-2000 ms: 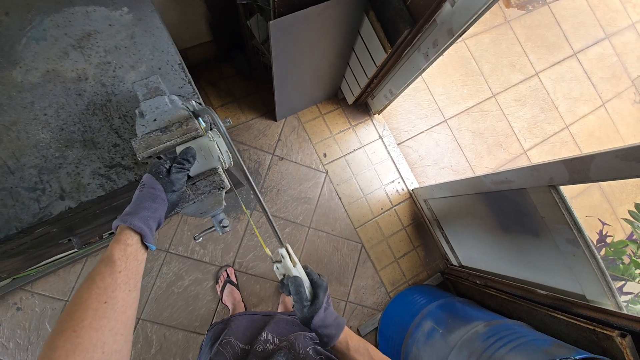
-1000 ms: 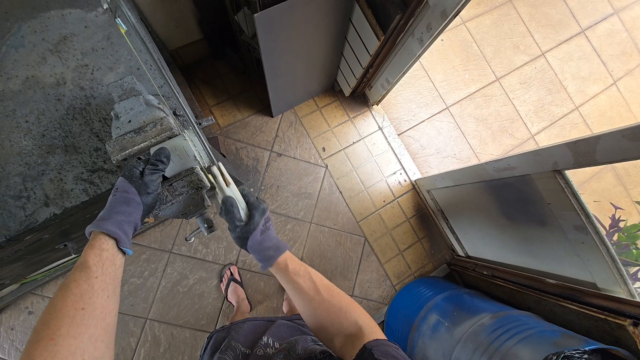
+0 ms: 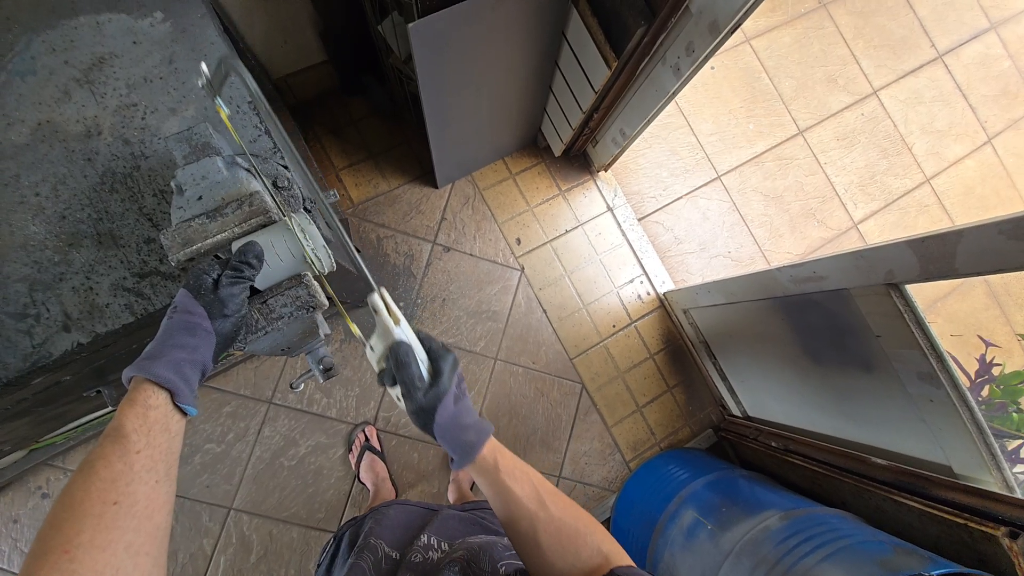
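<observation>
A bench vise at the bench edge has a white plastic cylinder between its jaws, with dark slit-like marks on its side. My left hand, in a dark coated glove, rests on the cylinder and the near jaw, its thumb against the white plastic. My right hand, gloved too, is closed around the white handle of a hacksaw. The saw's yellow blade lies across the cylinder near its rimmed end, and its metal frame runs alongside, past the bench edge. The blade's contact point is blurred.
The dark, stained bench top fills the upper left. A grey panel leans beyond it. On the right are an open doorway with a metal-framed door and a blue drum. Two feet in flip-flops stand on the tiled floor.
From one second ago, my right hand has drawn the hacksaw back from the vise toward my body. Two seconds ago it was drawn back even farther. My left hand has stayed at the cylinder.
</observation>
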